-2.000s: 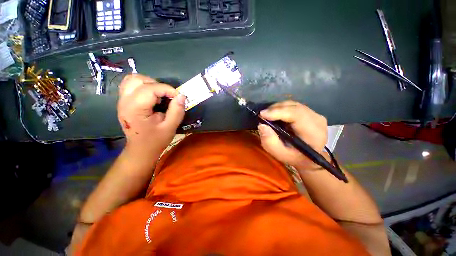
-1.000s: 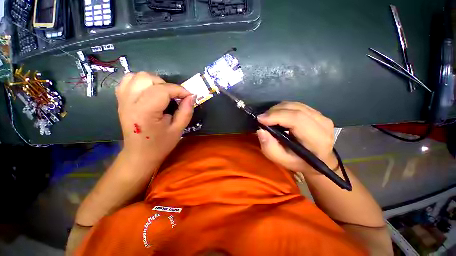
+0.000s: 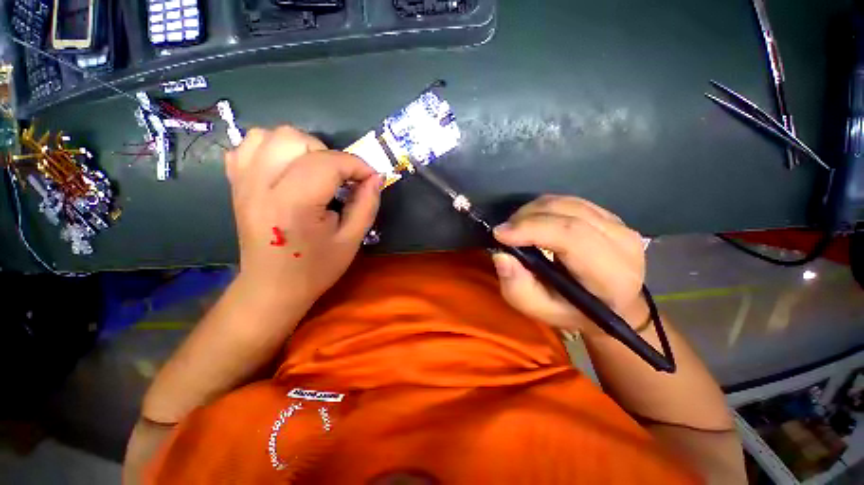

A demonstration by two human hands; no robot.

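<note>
A small blue-and-white circuit board [image 3: 428, 125] lies tilted on the dark green surface, joined by a narrow gold-yellow strip [image 3: 402, 164] to a flat white display module [image 3: 368, 152]. My left hand [image 3: 308, 194] covers much of the module, with thumb and forefinger pinched at its edge; what lies between the fingertips is hidden. My right hand [image 3: 573, 260] holds the black soldering iron [image 3: 587, 301] like a pen. Its metal tip points at the gold strip between module and board.
Loose white parts with thin red wires [image 3: 163, 128] and a tangled pile of flex parts [image 3: 66, 185] lie at left. A black tray [image 3: 284, 45] with phone parts spans the upper left. Tweezers [image 3: 769, 123] cross another silver tool [image 3: 775, 62] at right.
The view has shifted slightly. My left thumb and forefinger have moved further over the white module, towards the gold strip. The iron's tip stays by the strip.
</note>
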